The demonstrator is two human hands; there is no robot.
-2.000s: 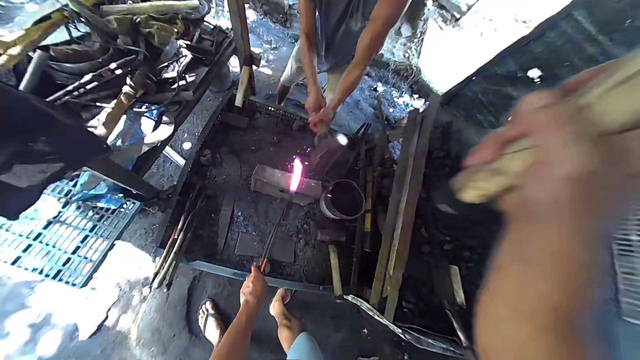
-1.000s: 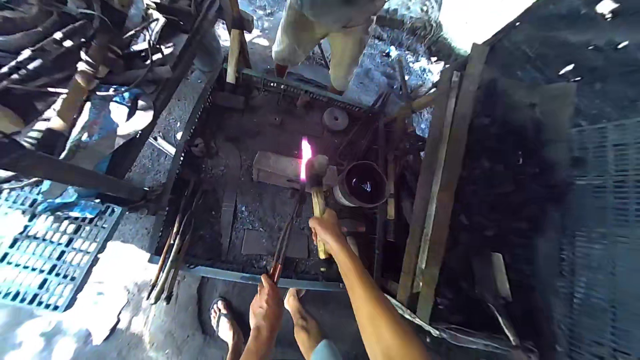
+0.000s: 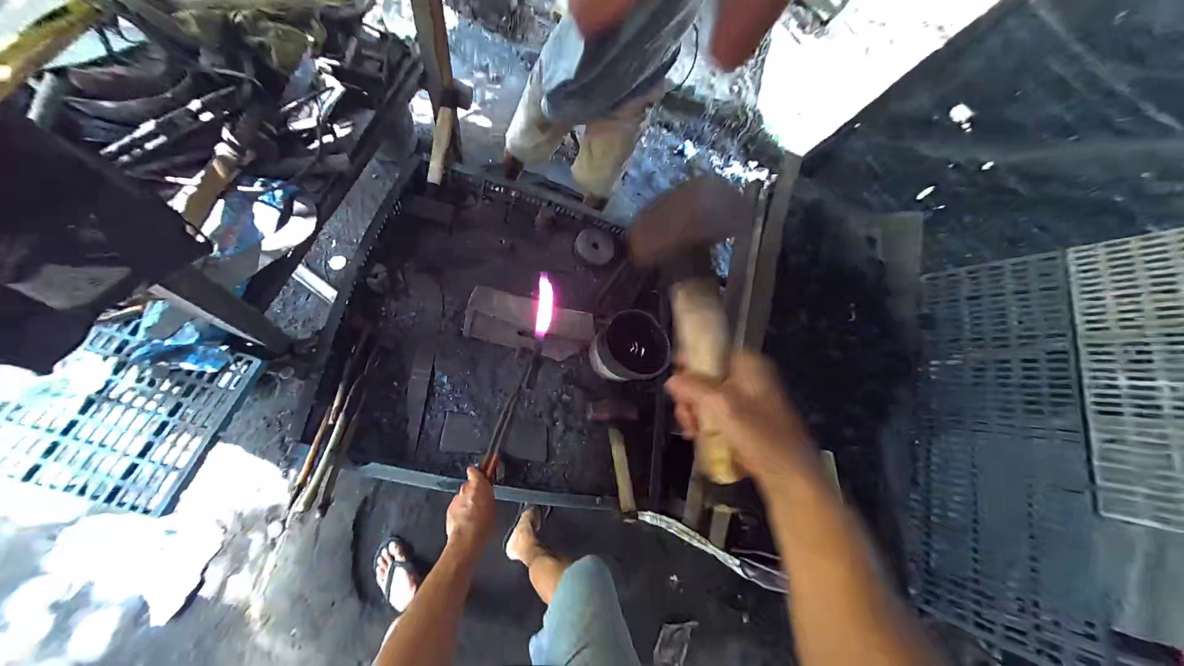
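Observation:
My left hand (image 3: 472, 507) is closed around the handles of long metal tongs (image 3: 510, 412). At their far end a glowing hot metal piece (image 3: 545, 305) lies over the block-shaped anvil (image 3: 490, 317). My right hand (image 3: 740, 412) grips the wooden handle of a hammer (image 3: 689, 222), raised to the right of the anvil and blurred by motion. The hammer's head is above and beyond my hand. A round bucket (image 3: 606, 359) with dark liquid stands just right of the anvil. Another hammer with a wooden handle (image 3: 621, 470) lies below the bucket.
A metal edge (image 3: 407, 476) borders the dark work bed near my feet. Long-handled tools (image 3: 324, 444) lean at its left. Another person's legs (image 3: 592, 139) are beyond it. Wooden planks (image 3: 763, 268) run along the right, with plastic grates (image 3: 1004, 370) farther out. A ring-shaped disc (image 3: 594, 246) lies near the back.
My right hand with the hammer was over the glowing metal a second ago and is now up and to the right. The left hand still holds the tongs.

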